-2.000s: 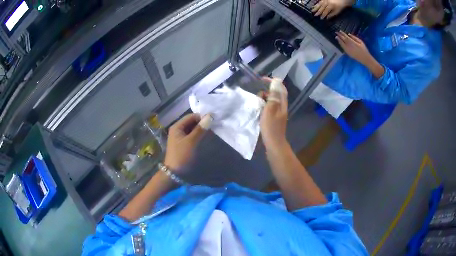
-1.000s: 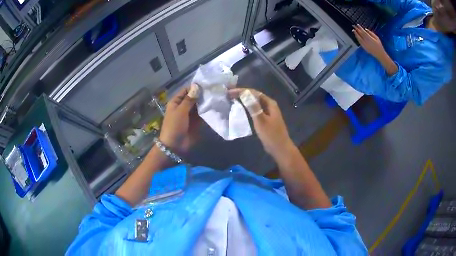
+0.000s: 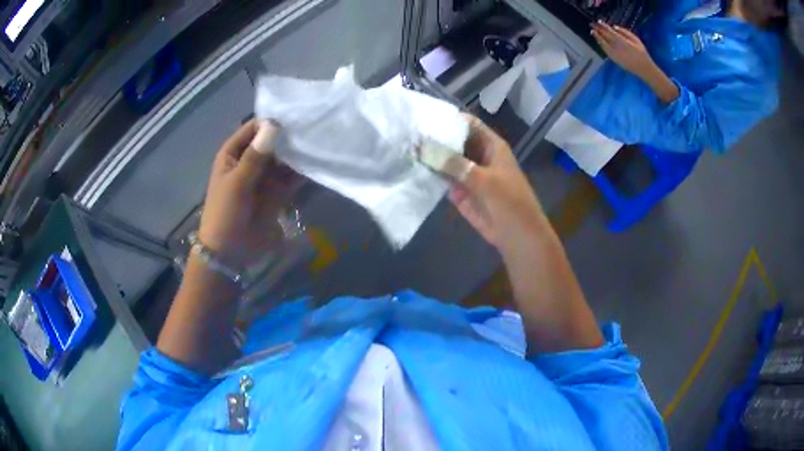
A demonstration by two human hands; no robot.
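Observation:
A crumpled white wipe [image 3: 353, 141] is spread between my two hands, above my lap. My left hand [image 3: 242, 189] holds its left edge between thumb and fingers. A cream finger cot [image 3: 264, 136] covers my left thumb tip. My right hand [image 3: 494, 181] holds the wipe's right side. A pale finger cot [image 3: 445, 162] covers a digit of my right hand. The wipe hides some fingertips of both hands.
A blue parts bin [image 3: 66, 304] stands on the green bench [image 3: 106, 379] at left. A plastic-lined waste bin [image 3: 189, 231] is partly hidden behind my left forearm. A coworker in a blue smock [image 3: 723, 79] sits at upper right on a blue stool [image 3: 648, 189].
My hands have moved apart, the left one farther left. The wipe, bunched a second ago, is now stretched wide between them and raised a little.

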